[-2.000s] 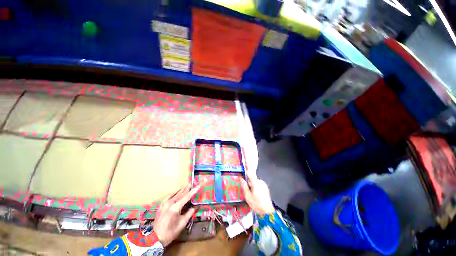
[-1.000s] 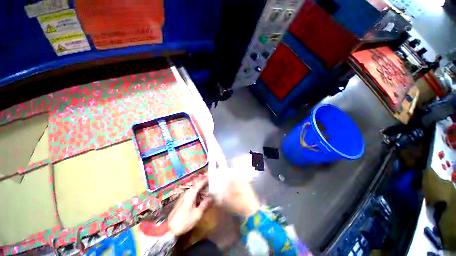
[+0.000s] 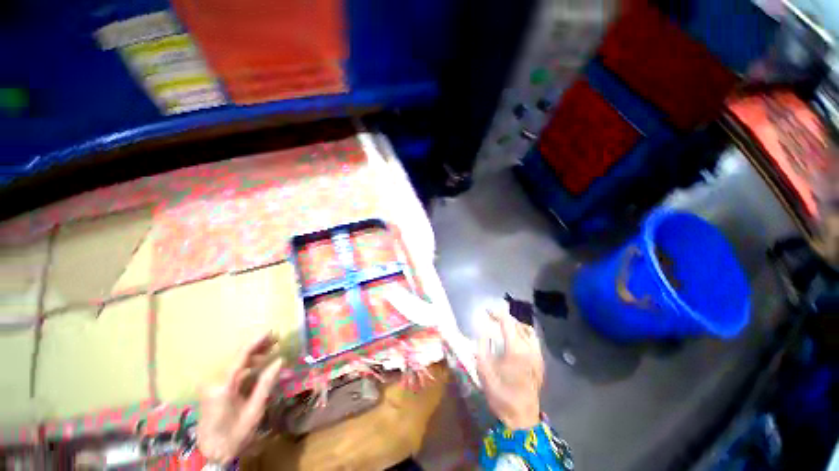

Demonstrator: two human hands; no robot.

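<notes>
The blue cutting die (image 3: 357,281), a square frame with a cross bar, lies on the right end of the red-and-green fabric lay (image 3: 239,230). My left hand (image 3: 241,397) is blurred, left of the die over the lay's near edge, fingers apart and empty. My right hand (image 3: 511,366) is right of the die, past the lay's end, off the die. A pale strip (image 3: 428,317) runs from over the die's right side towards this hand; blur and glare hide whether the fingers grip it. Tan sheets (image 3: 225,322) show in the lay's cut openings.
The blue press beam (image 3: 386,55) spans the back, with a red panel (image 3: 267,46). A grey control box (image 3: 543,92) stands behind the lay's right end. A blue bucket (image 3: 612,285) stands on the floor at right. The wooden bed edge (image 3: 368,428) shows in front.
Two seconds ago both hands were at the die. My left hand has since moved left and opened; my right hand has moved right, off the frame. The view has shifted.
</notes>
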